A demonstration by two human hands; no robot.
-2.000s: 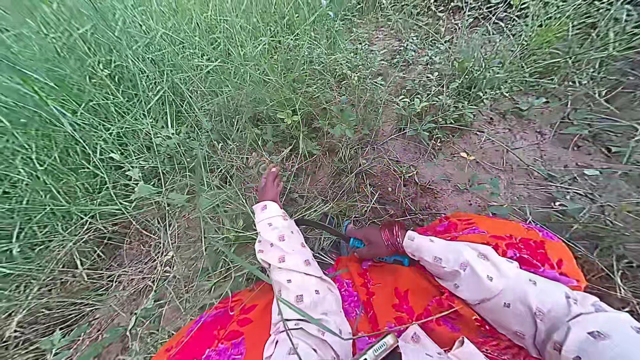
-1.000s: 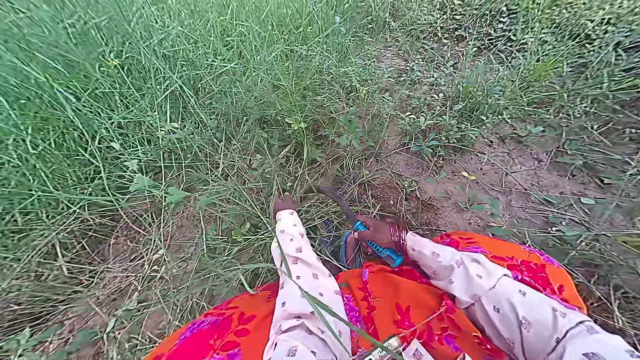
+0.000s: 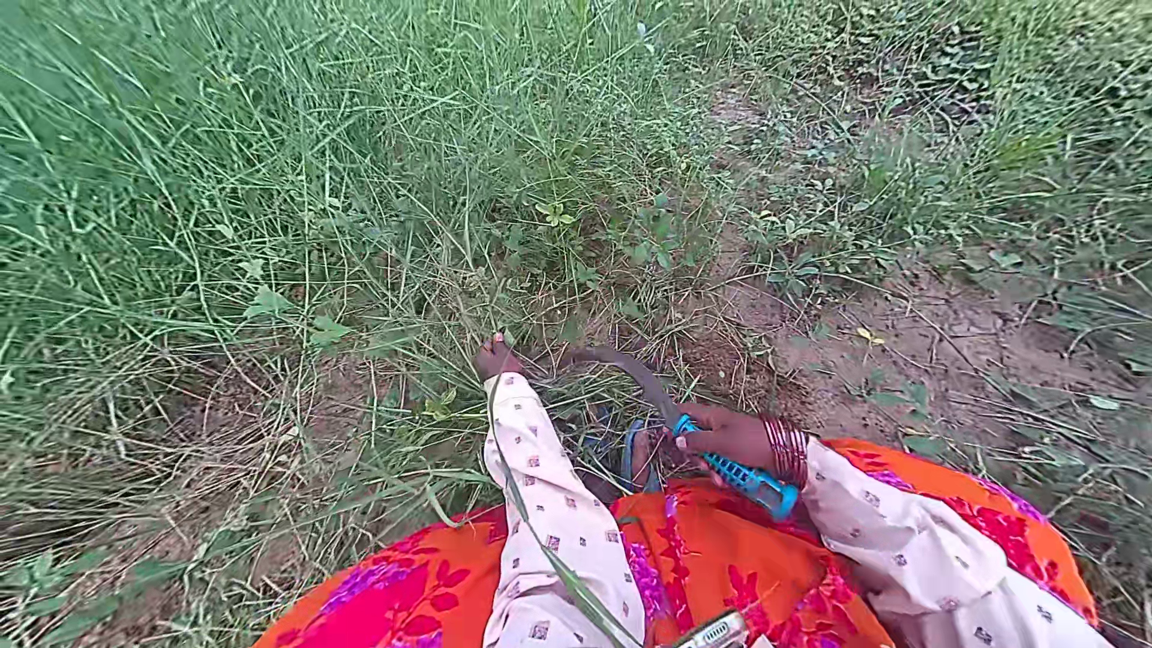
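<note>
My right hand is closed round the blue plastic handle of a sickle. The dark curved blade points up and left, its tip low among the grass, a little right of my left hand. My left hand is closed at the base of thin green grass stems; the fingers are partly hidden, but they seem to grip the stems. Cut or loose grass blades lie by my left sleeve, and one long blade crosses that sleeve.
Tall dense grass stands ahead and left. Bare soil with low weeds lies to the right. A sandalled foot shows between my arms. An orange floral cloth covers my lap, with a small pale device at the bottom edge.
My left hand, reaching further forward with fingers spread two seconds ago, has drawn back and closed low in the grass. The sickle has turned, its blue handle now more fully in sight.
</note>
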